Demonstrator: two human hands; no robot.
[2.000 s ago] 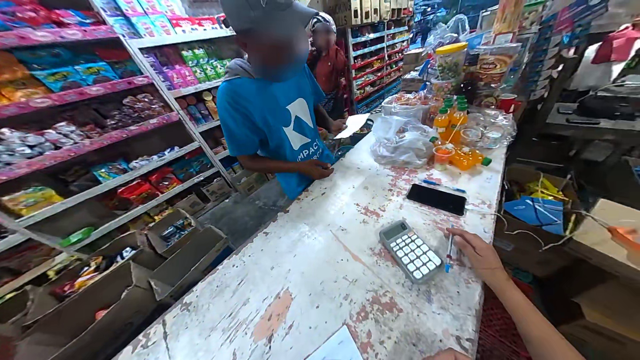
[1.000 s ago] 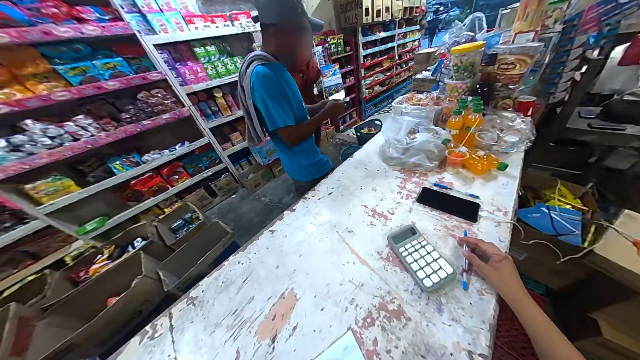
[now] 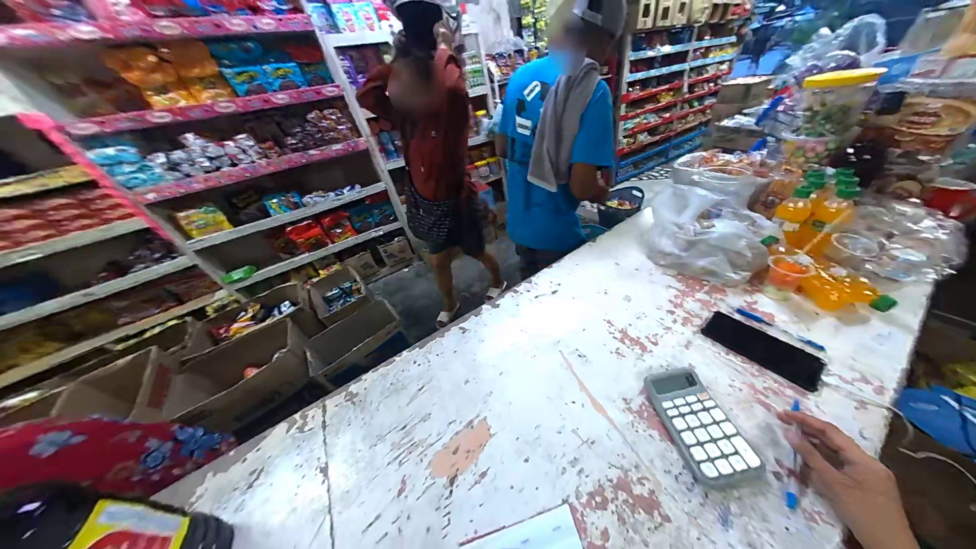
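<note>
My right hand (image 3: 846, 469) rests at the right of the worn white counter (image 3: 488, 381), its fingers on a blue pen (image 3: 794, 457) that stays on or just above the surface. Left of it lies a grey calculator (image 3: 703, 427) with white keys. A black smartphone (image 3: 764, 351) lies face up beyond the hand, with another blue pen (image 3: 779, 329) along its far edge. White paper (image 3: 534, 534) shows at the bottom edge. My left hand is out of view.
Orange drink bottles (image 3: 816, 221) and clear plastic bags (image 3: 705, 236) crowd the counter's far right. A person in blue (image 3: 557, 152) and a person in red (image 3: 435, 145) stand beyond it. Snack shelves (image 3: 229, 110) and cardboard boxes (image 3: 244, 374) fill the left. A dark-topped item (image 3: 114, 522) sits bottom left.
The person in blue has moved away from the counter and turned. The person in red now stands in fuller view. Red floral cloth has appeared at lower left. My view has swung left.
</note>
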